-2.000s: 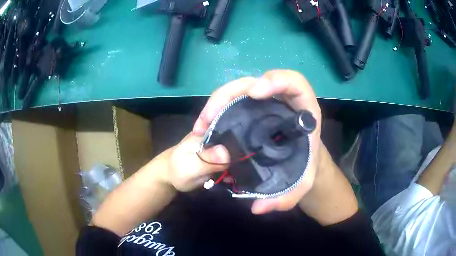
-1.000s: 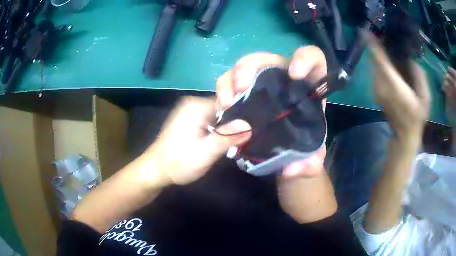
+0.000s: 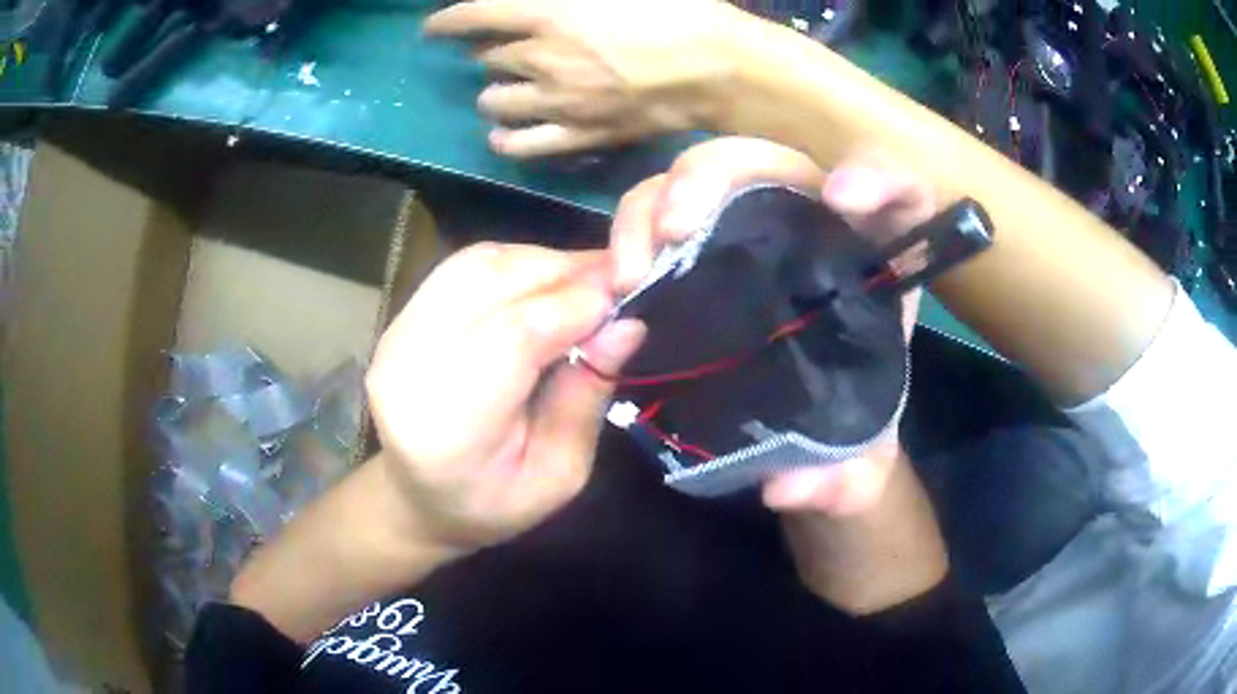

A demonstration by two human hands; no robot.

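My right hand (image 3: 848, 468) wraps around a palm-sized black head housing (image 3: 773, 305) with its open side facing me. A finely ribbed pale band (image 3: 800, 450) runs along the housing's edge. A short black handle (image 3: 956, 237) projects to the upper right. My left hand (image 3: 488, 393) pinches the band's upper-left end with thumb and fingers; the fingertips partly hide it. A red wire (image 3: 699, 369) crosses the housing to my left fingertips. A small white connector (image 3: 623, 414) hangs near the lower-left edge.
Another person's arm (image 3: 841, 115) reaches over the green bench (image 3: 366, 102) from the right, close behind the housing. Dark units with red wires lie at the upper right. An open cardboard box (image 3: 292, 258) at left holds clear plastic pieces (image 3: 231, 461).
The other person's arm has come leftward across the bench. The view has shifted, showing more of the box. The housing is tilted more than at first; both my hands still hold it.
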